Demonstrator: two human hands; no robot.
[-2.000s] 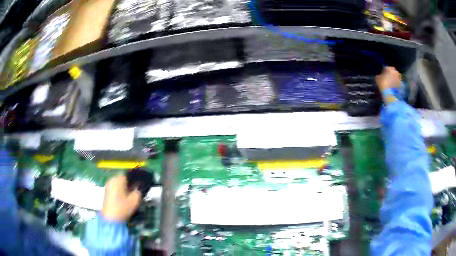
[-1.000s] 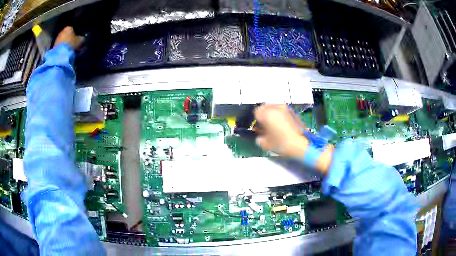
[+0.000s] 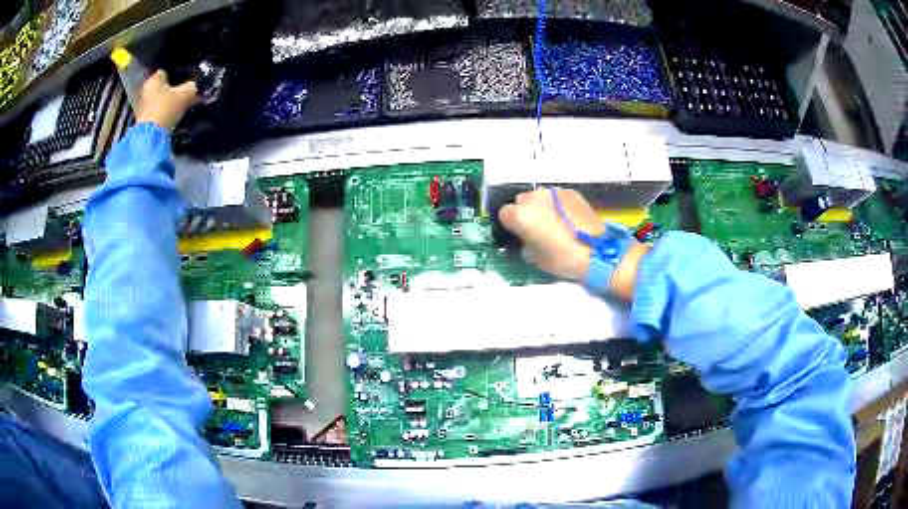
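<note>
A large green circuit board (image 3: 428, 388) lies in front of me, with a tall silver-grey heat sink (image 3: 577, 164) at its far edge and a long white bar (image 3: 498, 318) across its middle. My right hand (image 3: 550, 231) is over the board, just in front of the tall heat sink. Its fingertips point down at a dark spot; whether they hold a part cannot be told. My left hand (image 3: 167, 99) reaches into a dark bin (image 3: 211, 60) on the shelf at the upper left. Its fingers are slightly apart at loose dark parts; a grip cannot be made out.
Open bins hold blue parts (image 3: 602, 75) and silvery parts (image 3: 503, 72). A black tray with a grid of parts (image 3: 727, 89) is at the right. More boards lie left and right, with a grey bar (image 3: 325, 288) between. A blue coiled cord (image 3: 540, 60) hangs down to my right wrist.
The view has shifted, so boards and bins sit further right. Since two seconds ago my right hand left the black tray for the board, and my left hand went from a board to the left bin.
</note>
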